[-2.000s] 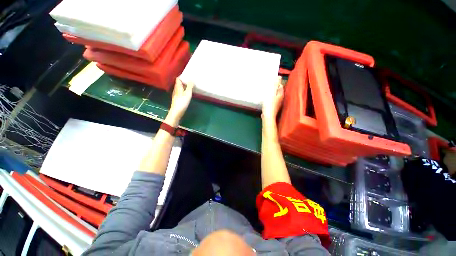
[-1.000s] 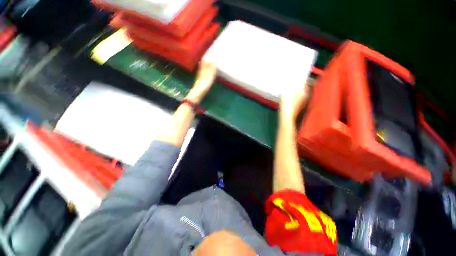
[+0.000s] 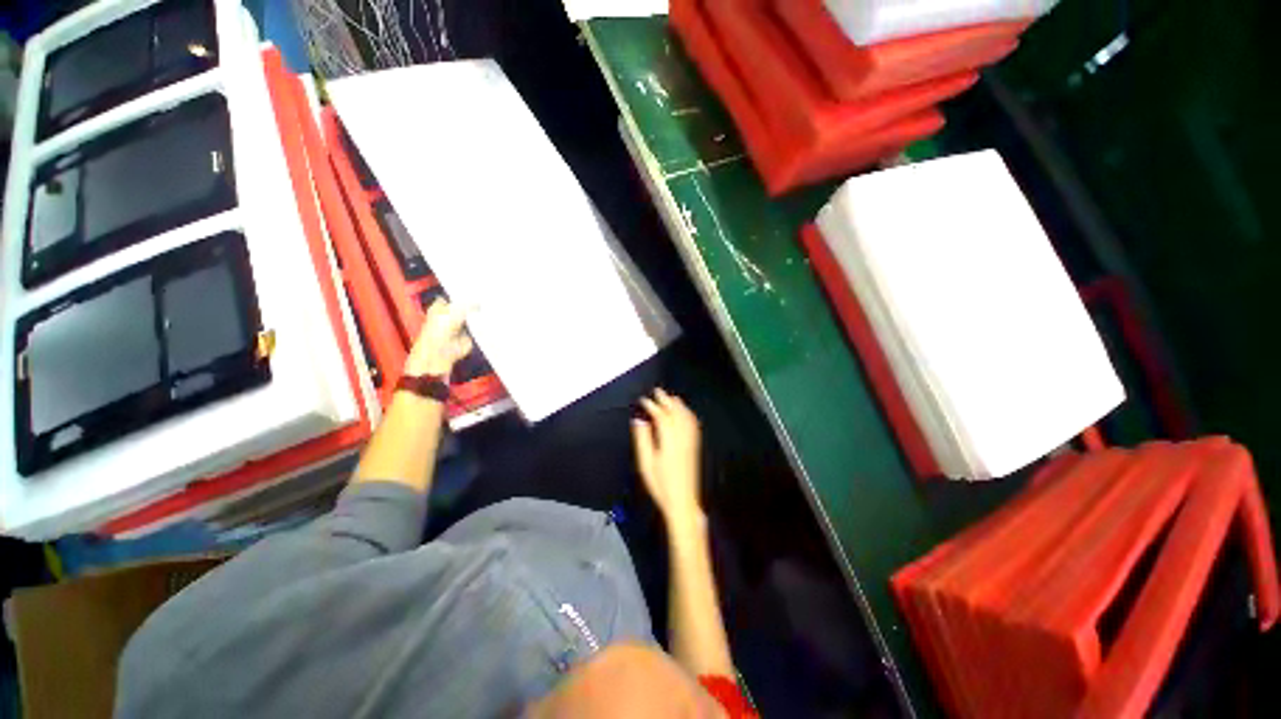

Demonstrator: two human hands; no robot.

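Note:
A large white foam sheet (image 3: 485,225) lies askew over the red three-pocket foam tray (image 3: 368,288), whose pockets show dark panels along the left side. My left hand (image 3: 441,341) is at the sheet's lower left edge, over the red tray; its fingertips are partly hidden, so its grip is unclear. My right hand (image 3: 666,438) is empty, fingers apart and slightly curled, over the lap just below the sheet's right corner. A stack of white foam sheets (image 3: 969,309) sits on a red foam tray on the bench.
A white foam tray (image 3: 316,337) with three black panels (image 3: 141,351) is at far left. Red foam stacks stand on the green bench (image 3: 787,379) at the top (image 3: 843,91) and lower right (image 3: 1068,562). White cables (image 3: 379,31) hang at the top; a cardboard box (image 3: 84,632) is lower left.
The view has turned left. Both hands have left the white stack on the bench; my left hand is now at the large sheet over the red tray, my right hand over the lap.

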